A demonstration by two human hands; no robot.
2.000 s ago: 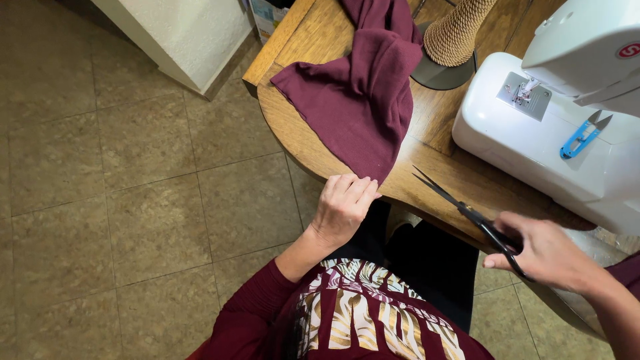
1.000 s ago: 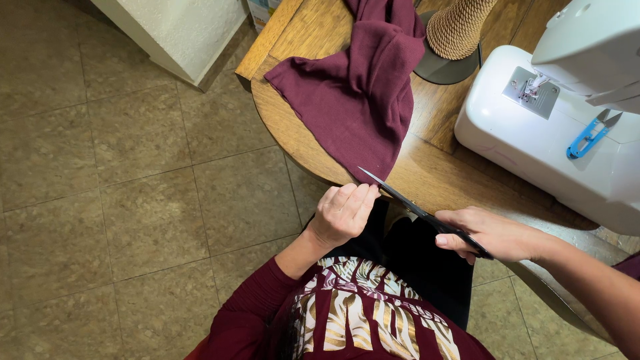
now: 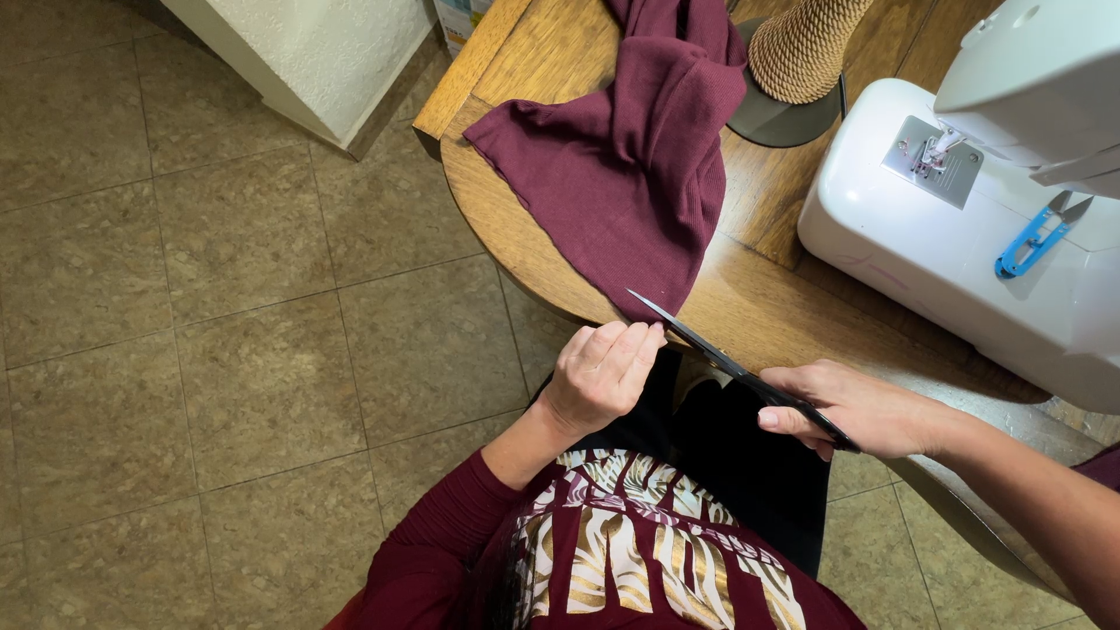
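Note:
A maroon ribbed fabric piece (image 3: 604, 192) lies bunched over the wooden table, its lower corner reaching the rounded edge. My left hand (image 3: 608, 372) pinches that corner between thumb and fingers. In my right hand (image 3: 831, 407) are black-handled scissors (image 3: 731, 366), their blades nearly closed and pointing up and left. The blades lie at the fabric corner just beyond my left fingertips; whether cloth is between them I cannot tell.
A white sewing machine (image 3: 910, 262) stands on the wooden table (image 3: 752, 315) at the right, with blue thread snips (image 3: 1032, 245) on its bed. Behind the fabric is a rope-wrapped cone (image 3: 805, 52) on a dark round base. A white textured wall corner (image 3: 324, 70) rises at upper left.
My right hand has brought the scissors leftward to the fabric corner, and their blades, apart at first, have come together. My left hand keeps its pinch on the corner.

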